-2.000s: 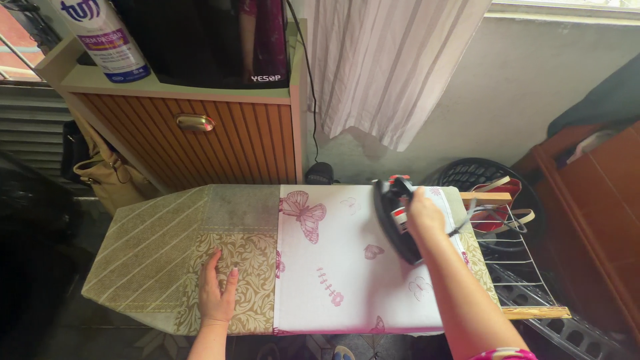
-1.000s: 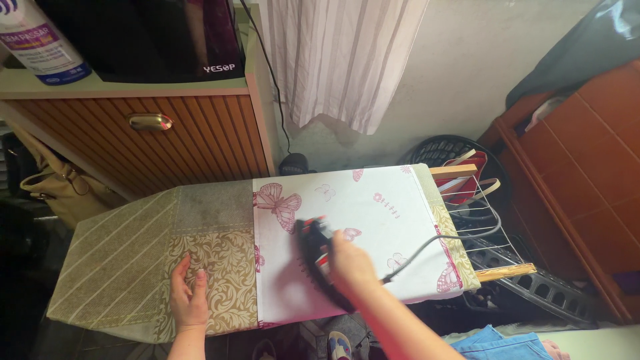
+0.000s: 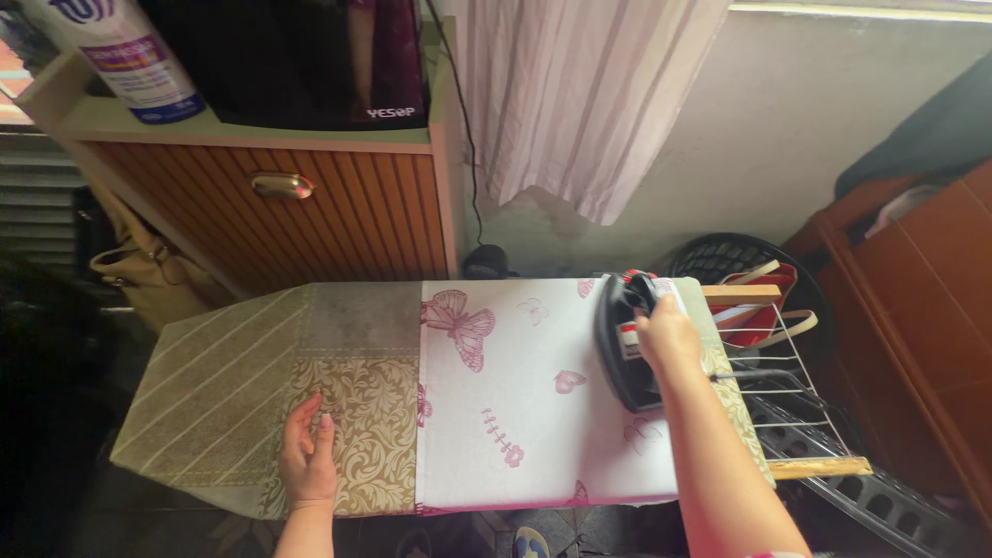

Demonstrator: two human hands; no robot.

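A white cloth printed with pink butterflies (image 3: 504,403) lies flat over the right part of an ironing board with a patterned beige cover (image 3: 364,434). My right hand (image 3: 668,337) grips the handle of a black clothes iron (image 3: 620,364), which is on the cloth close to its right end. The iron's cord (image 3: 763,375) runs off to the right past my wrist. My left hand (image 3: 310,453) is at the patterned cover, left of the cloth's edge, fingers apart and holding nothing; whether it touches the cover is not plain.
Behind the board stands a slatted wooden cabinet (image 3: 372,209) with a spray can (image 3: 139,70) on top. A striped curtain (image 3: 573,93) hangs beside it. The board's wire rack (image 3: 790,356) sticks out at the right, near a black basket (image 3: 721,248) and wooden furniture (image 3: 914,287).
The iron, held in my right hand, has moved over the cloth from near its left butterfly to its right end. My left hand remains over the patterned cover. The view has shifted.
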